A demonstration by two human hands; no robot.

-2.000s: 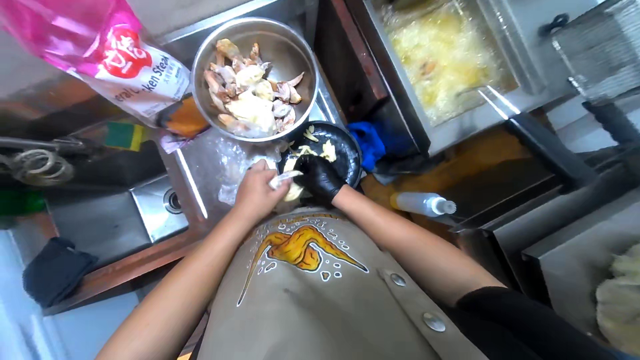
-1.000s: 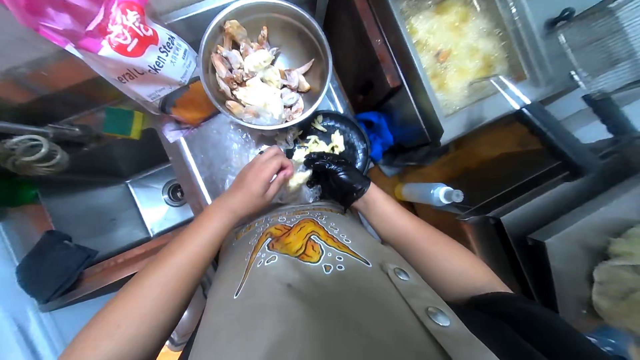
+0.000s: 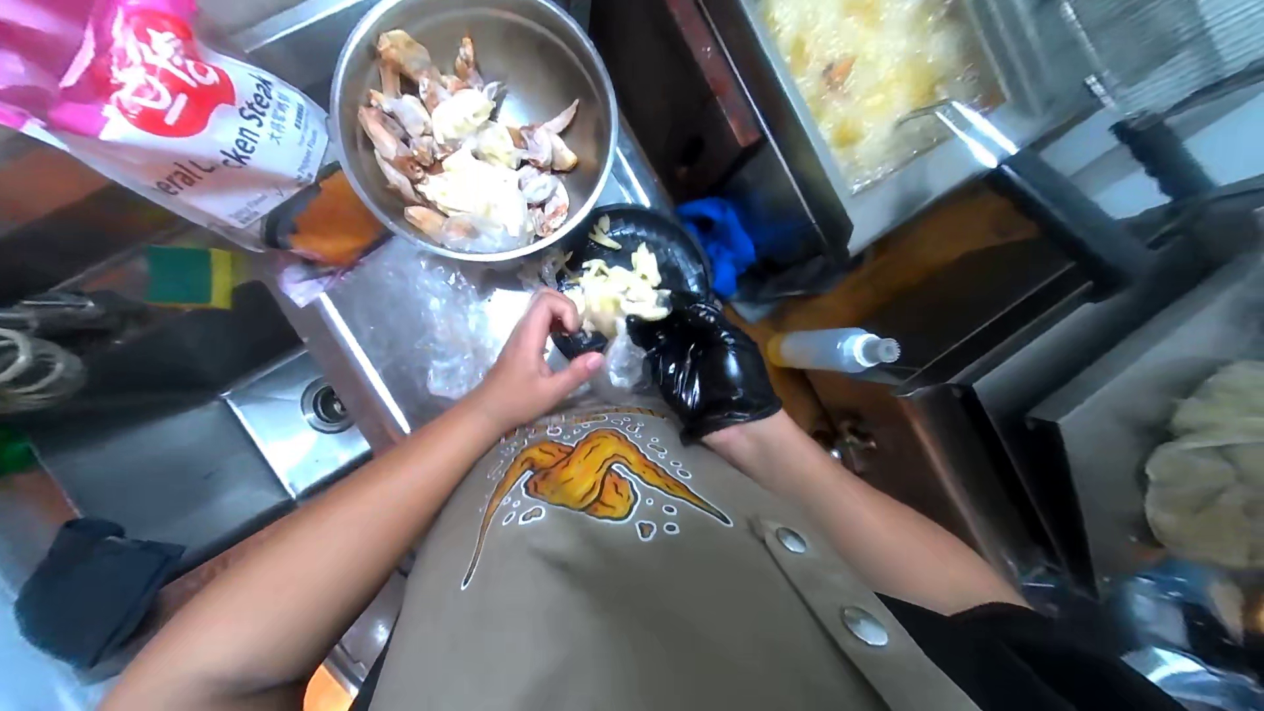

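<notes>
My bare left hand (image 3: 543, 360) is at the near left rim of a round black dish (image 3: 681, 247), thumb and fingers apart. My right hand (image 3: 706, 365), in a shiny black glove, reaches over the dish's near right side, its fingertips against pale yellow pieces of food (image 3: 622, 286); whether it grips any is hidden. Clear plastic film (image 3: 624, 360) lies between the hands. Just beyond, a steel bowl (image 3: 346, 128) holds raw chicken wing pieces (image 3: 474, 188) with pale yellow lumps on top.
A printed pink and white bag (image 3: 207, 128) stands left of the bowl, above a sponge (image 3: 188, 276) and a steel sink (image 3: 296, 425). At the upper right, a fryer of bubbling oil (image 3: 869, 79) has black-handled tools (image 3: 1076, 217) beside it. A clear bottle (image 3: 834, 350) lies right of my gloved hand.
My left hand was pinching something pale two seconds ago; now its fingers are apart at the dish's rim. More of the yellow pieces show in the dish.
</notes>
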